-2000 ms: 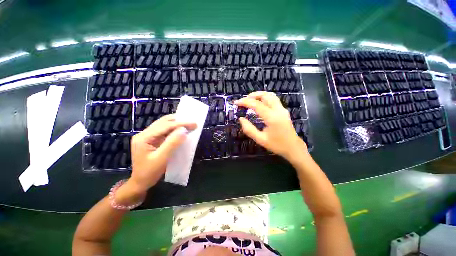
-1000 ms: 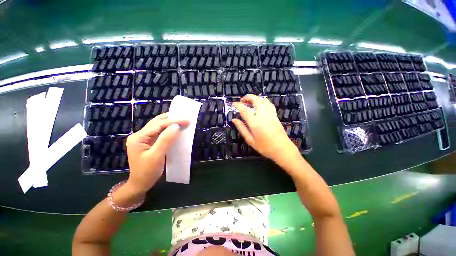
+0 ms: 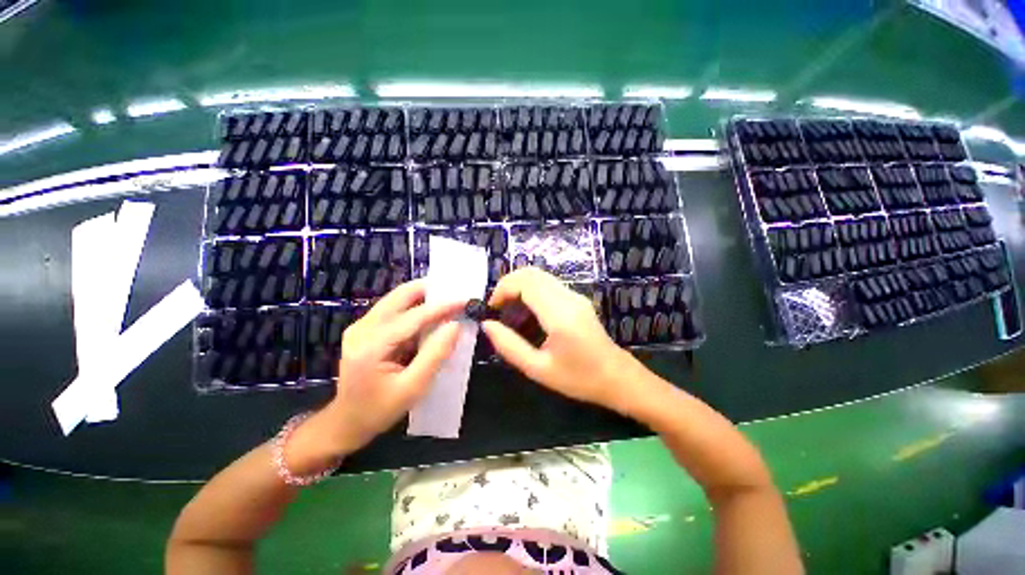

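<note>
My left hand point(image 3: 388, 354) holds a long white strip point(image 3: 447, 388) upright over the near tray. My right hand point(image 3: 562, 343) holds a small black part point(image 3: 477, 309) at its fingertips, against the strip and close to my left fingertips. Any adhesive piece is too small to see. The clear near tray point(image 3: 202, 337) has many compartments of black parts in slanted rows. A shiny compartment point(image 3: 553, 252) right of its middle shows few or no black parts. My hands and the strip hide part of the tray's lower middle.
Several white strips point(image 3: 107, 320) lie crossed on the dark work surface point(image 3: 764, 388) at the left. A second tray point(image 3: 776, 294) stands at the right, with a shiny near-left pocket point(image 3: 812, 312). A phone-like flat item point(image 3: 1006, 309) lies beside it. A pale rail runs behind the trays.
My right hand has moved from the shiny compartment left and toward me to the strip, now with a black part showing. My left hand and strip have shifted slightly right and nearer me.
</note>
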